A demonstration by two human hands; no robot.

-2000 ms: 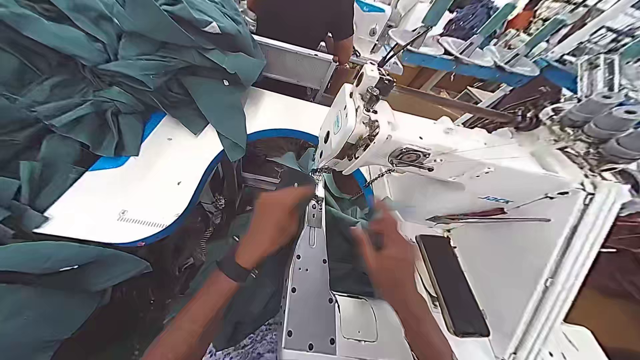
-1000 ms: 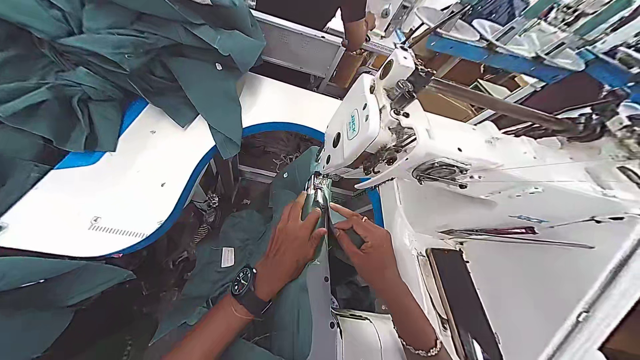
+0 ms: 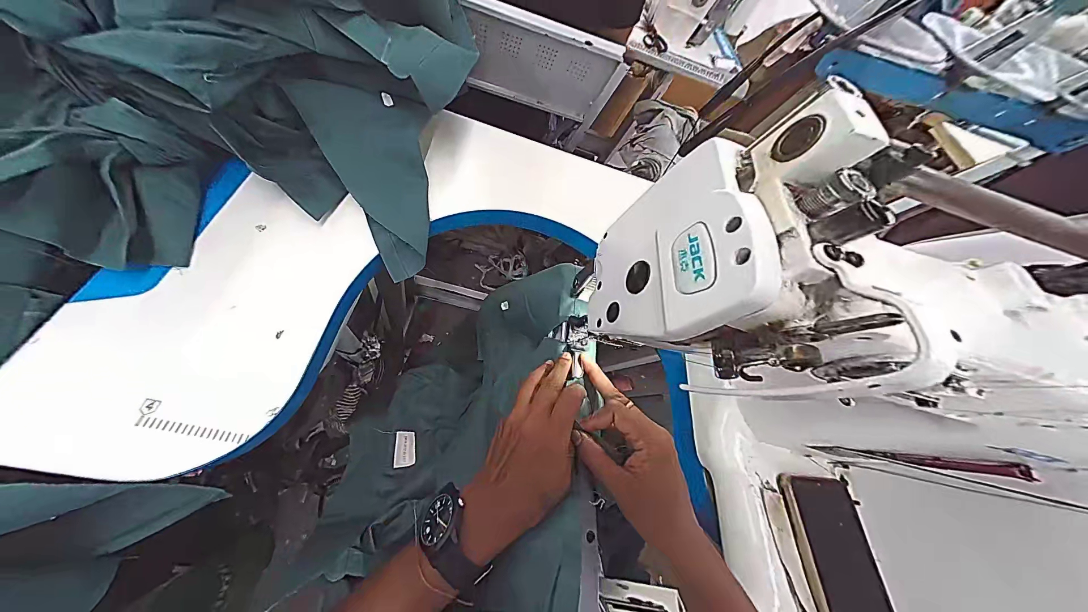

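A dark green cloth garment (image 3: 425, 382) lies along the narrow arm of a white Jack sewing machine (image 3: 680, 255), its edge under the presser foot (image 3: 576, 333). My left hand (image 3: 531, 442) presses flat on the cloth, fingertips just in front of the foot; a black watch is on that wrist. Close beside it on the right, my right hand (image 3: 633, 450) pinches a fold of the cloth between thumb and fingers, its index finger reaching toward the foot. The part of the cloth beneath both hands is hidden.
A white table with a blue edge (image 3: 255, 340) curves around the left and far side. More green garments (image 3: 229, 110) are heaped on it. At the right, a phone (image 3: 837, 544) and thin tools with a red handle (image 3: 960, 465) rest on the machine's bed.
My hands were apart beside the machine arm two seconds ago; both are now together on the cloth at the foot. The person beyond the table is no longer seen. The view has moved closer.
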